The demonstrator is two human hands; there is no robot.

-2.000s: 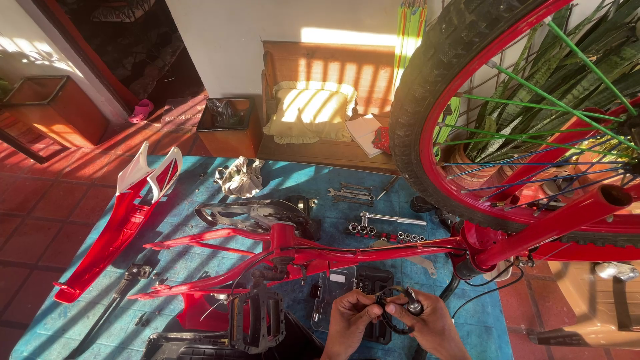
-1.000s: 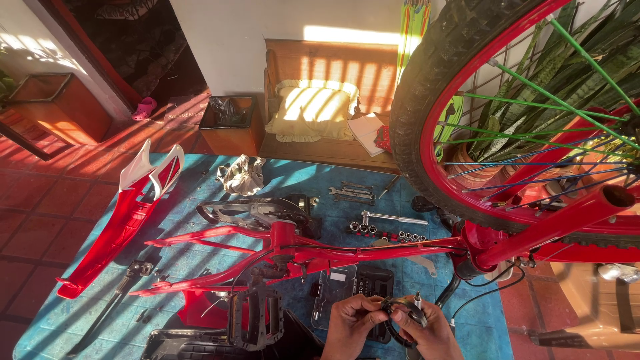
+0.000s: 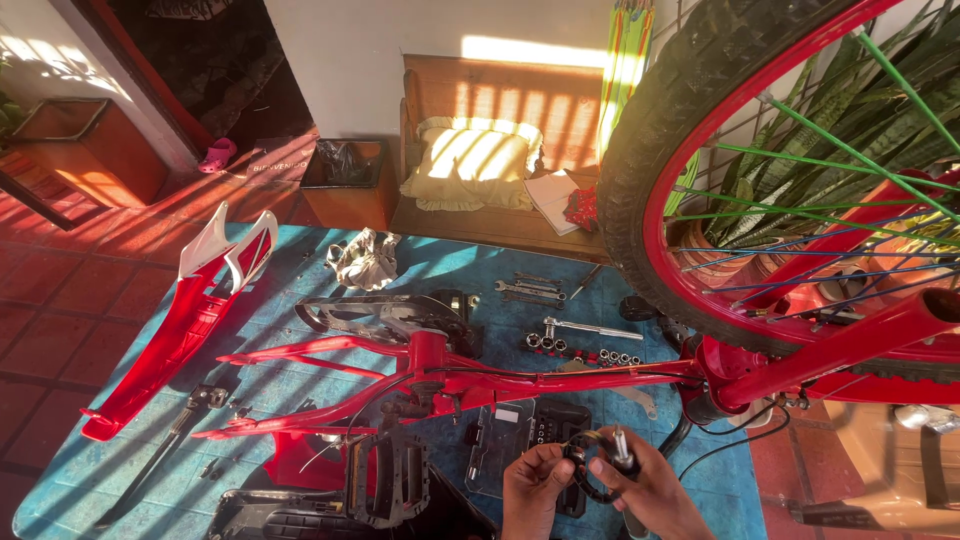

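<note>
My left hand (image 3: 536,480) pinches the left side of a small dark ring-shaped part (image 3: 598,491), seemingly a clamp or band. On the ring's right side is my right hand (image 3: 637,480), which also holds a screwdriver-like tool (image 3: 621,446) with a bright metal tip pointing up. Just behind the hands lies an open black tool case (image 3: 562,420) with bits and a clear lid (image 3: 501,446). Beyond it a red bicycle frame (image 3: 555,382) spans the blue table, with a black pedal (image 3: 386,476) at its near side.
A wheel (image 3: 645,187) with green and blue spokes rises at right. Sockets (image 3: 547,343), a ratchet (image 3: 592,328) and wrenches (image 3: 531,289) lie behind the frame. A red fender (image 3: 172,337), a kickstand-like part (image 3: 169,442) and a crumpled cloth (image 3: 365,259) are at left.
The ring and the tool have turned a little between my hands, and the tool's metal tip now points upward. Both hands keep hold near the same place.
</note>
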